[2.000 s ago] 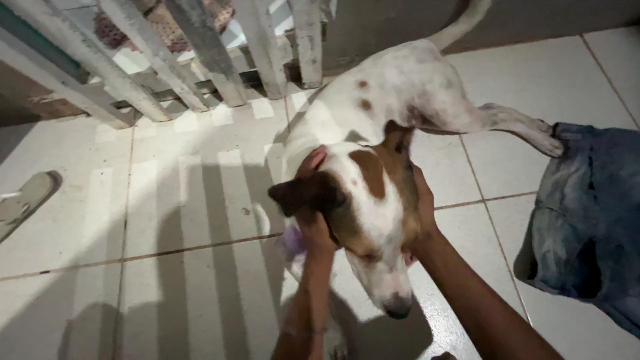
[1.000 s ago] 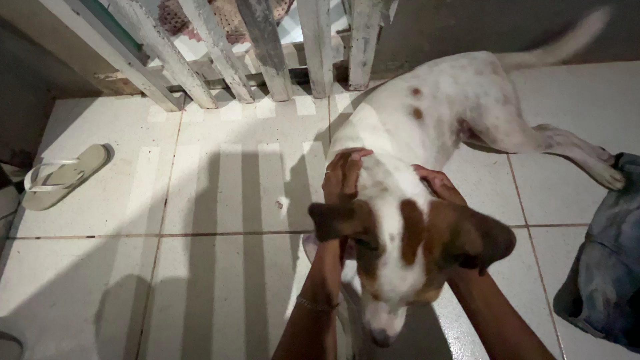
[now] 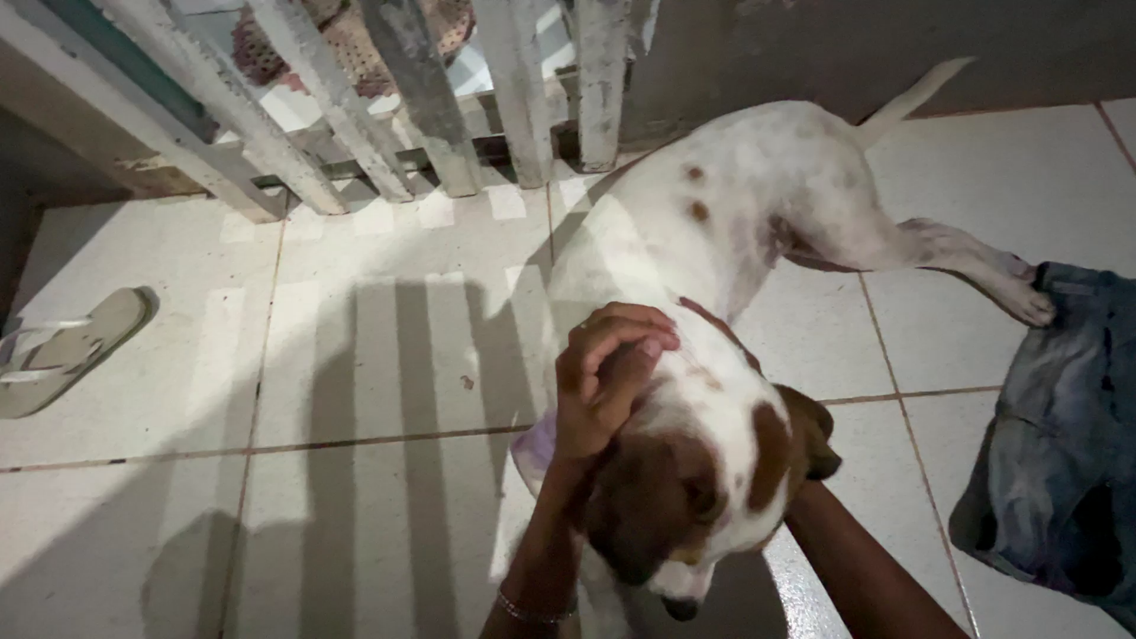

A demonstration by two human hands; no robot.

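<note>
A white dog with brown patches (image 3: 657,231) is on the tiled floor, its head lowered between my forearms and its hind leg stretched to the right. My left hand (image 3: 608,377) rests on the back of its neck with the fingers curled; whether it pinches any skin cannot be told. A thin bracelet circles that wrist. My right hand lies out of sight behind the dog's head and brown ear (image 3: 806,430); only its forearm shows. Something pale purple (image 3: 536,444) is beside the dog's chest, left of my left wrist.
A worn white slatted wooden gate (image 3: 444,115) stands at the top, with crocheted cloth (image 3: 355,40) behind it. One flip-flop (image 3: 75,355) lies at the left. Blue denim clothing (image 3: 1065,417) lies at the right, against the dog's hind paw. A grey wall (image 3: 852,53) runs behind the dog.
Two seconds ago my hands were at the sides of the dog's head; then both lay at its neck. The right has since gone out of sight behind the head, which has turned.
</note>
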